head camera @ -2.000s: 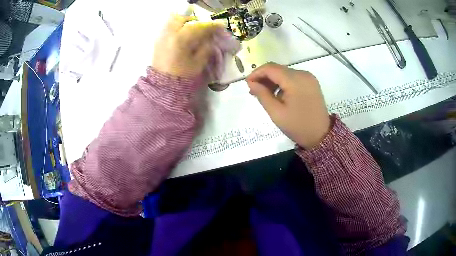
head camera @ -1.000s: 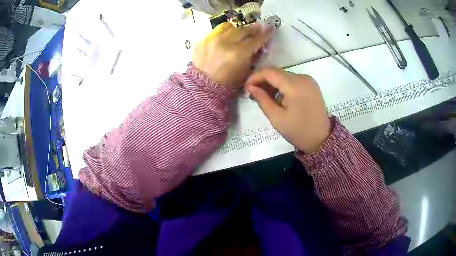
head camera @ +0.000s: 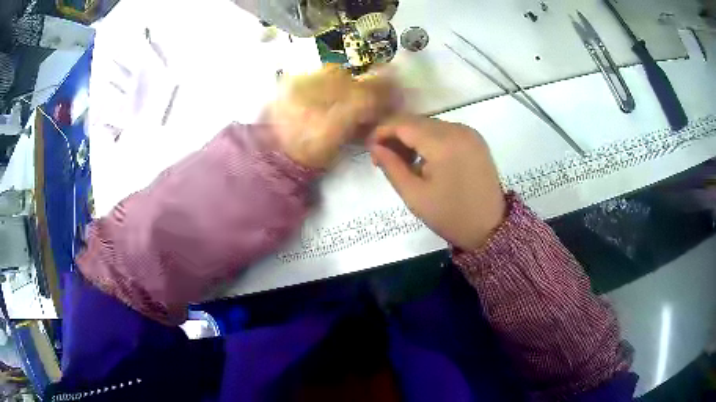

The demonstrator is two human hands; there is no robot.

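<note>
My left hand [head camera: 326, 114] is motion-blurred over the machine bed, just below the opened hook area [head camera: 369, 49] with its metal parts. A pinkish blur at its fingers looks like the pink fabric piece [head camera: 386, 96], mostly hidden. My right hand [head camera: 440, 177] is beside it at the bed's front edge, thumb and forefinger brought together; whether something fine is between them cannot be seen. A ring shows on a finger. A small round metal part [head camera: 414, 38] lies right of the hook area.
Tweezers [head camera: 522, 98], thread snips [head camera: 603, 63] and a screwdriver [head camera: 661, 85] lie to the right. Pale fabric strips [head camera: 141, 82] lie at upper left. A printed ruler [head camera: 549, 177] runs along the table's front edge. A blue tray [head camera: 59, 177] is at far left.
My left hand, earlier with pink cloth in its fingers, moved right over the hook area and has now come back left and down, uncovering it. My right hand keeps its pinched pose.
</note>
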